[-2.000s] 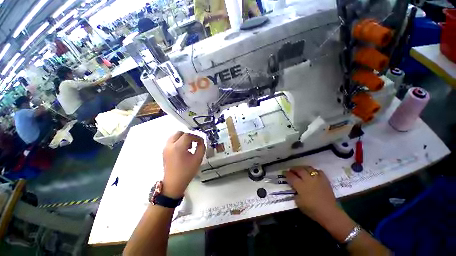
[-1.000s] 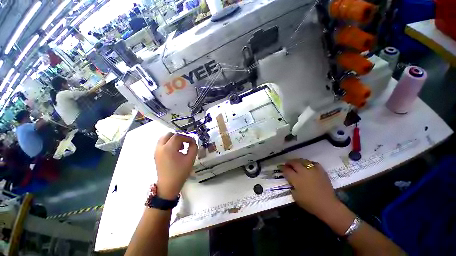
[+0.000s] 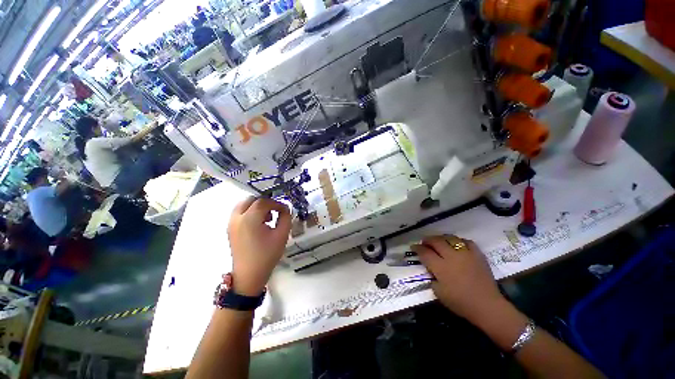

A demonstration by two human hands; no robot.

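Note:
The white JOYEE coverstitch machine stands before me. My left hand is beside the needle and presser-foot area, left of the bed. Its thumb and a finger meet in a ring; I cannot see whether fine thread is between them. My right hand lies palm down on the table in front of the machine. Its fingertips cover the ends of the thread snips and a slim metal tool; its grip on them is hidden. Fine threads run across the machine head.
Orange tension knobs are at the right of the head. A red-handled screwdriver and a pink thread cone stand on the white table at right. A dark round piece lies near the front edge. People sit at far left.
The view has shifted, so the machine sits further left and higher in the picture. Both hands keep nearly the same places at the machine and on the table.

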